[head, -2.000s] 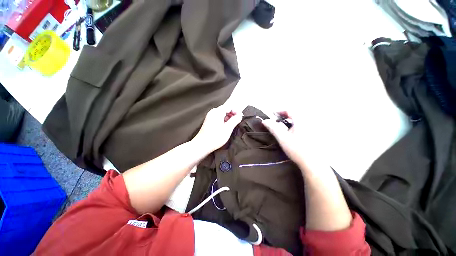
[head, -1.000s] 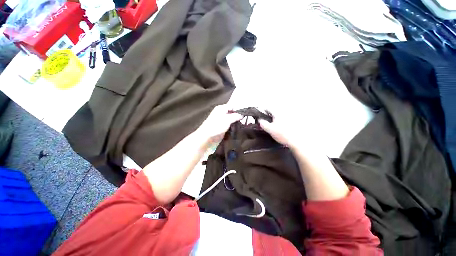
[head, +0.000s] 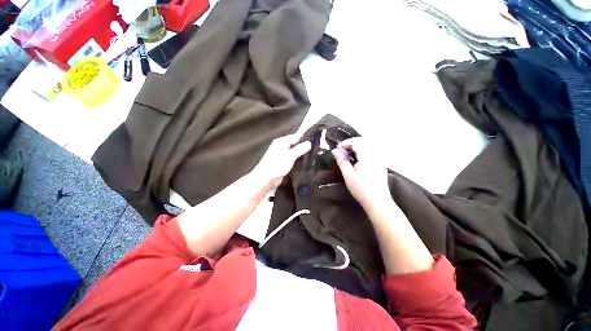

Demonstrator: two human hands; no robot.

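Dark brown trousers [head: 343,216] lie in front of me, partly on the white table and partly in my lap. My left hand [head: 283,157] holds the cloth at the left of the upper part. My right hand [head: 353,167] is at the right of it, fingers curled around a small dark tool [head: 350,154], mostly hidden; I cannot tell its exact shape. A whitish strip [head: 323,138] shows between the hands. A dark round button [head: 302,190] is below them. An off-white drawstring [head: 285,227] hangs lower down.
More brown trousers [head: 227,110] lie at upper left, others [head: 518,187] at right beside navy cloth [head: 541,97]. A yellow tape roll [head: 91,81], red box [head: 71,32], black markers and a glass mug [head: 150,24] are at upper left. A blue crate [head: 35,258] stands lower left.
The cloth at the top of the trousers, bunched between my hands before, is now spread flatter. My right hand has curled inward, and the dark tool shows at its fingers.
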